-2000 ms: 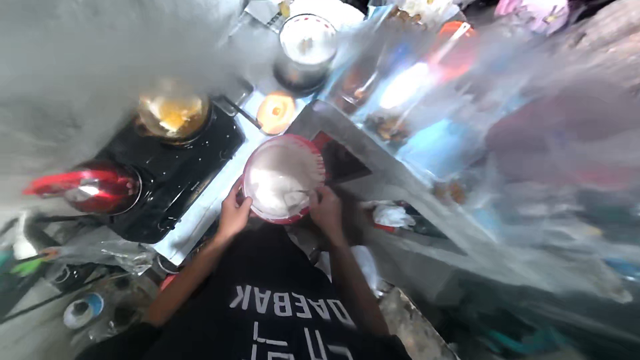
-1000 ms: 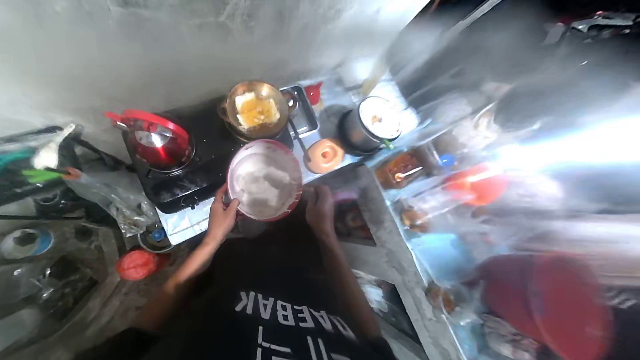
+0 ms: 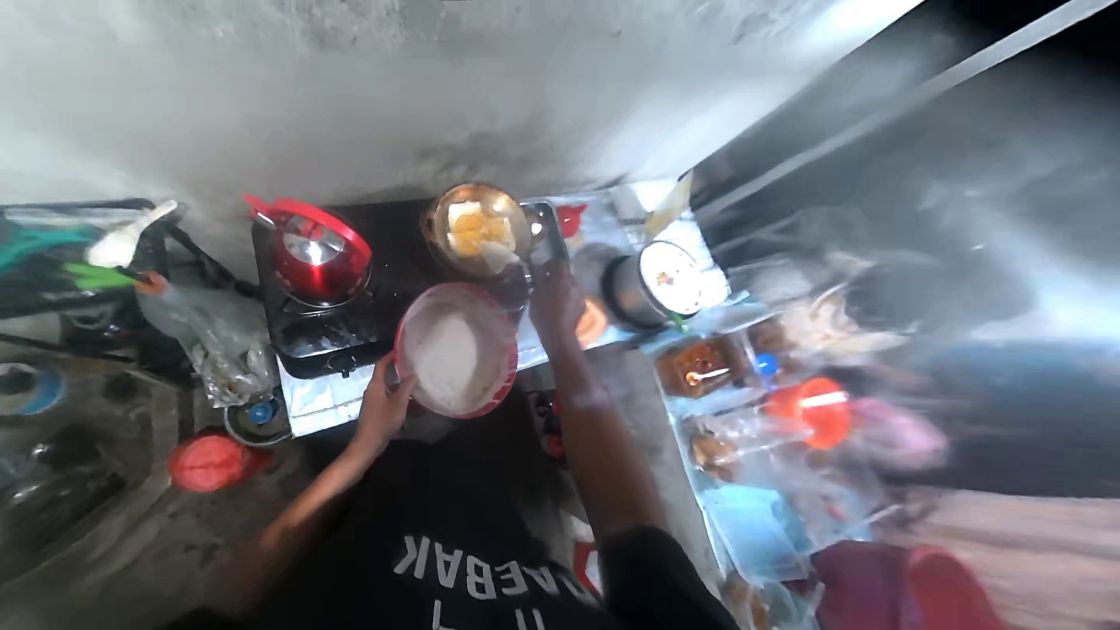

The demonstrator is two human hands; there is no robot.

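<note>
My left hand [image 3: 387, 404] grips the rim of a red bowl [image 3: 457, 350] holding a whitish substance, tilted at the stove's front edge. My right hand [image 3: 556, 302] is off the bowl, beside the frying pan [image 3: 481, 229], and seems closed around the handle of a spatula [image 3: 499, 255], though blur hides the grip. The spatula's blade is at the pan's lower edge. White and yellow food lies in the pan, which stands on the black gas stove [image 3: 394, 241].
A red pot [image 3: 319, 254] with a tilted lid stands on the stove's left burner. Right of the stove are an orange dish [image 3: 592, 322] and a tall metal pot [image 3: 637, 289]. Containers, including a tray of reddish food [image 3: 696, 366], line the right counter. A plastic bag [image 3: 214, 337] hangs at left.
My right hand has left the bowl's side and moved up beside the frying pan. My left hand still holds the bowl. The view has turned toward the wall and stove.
</note>
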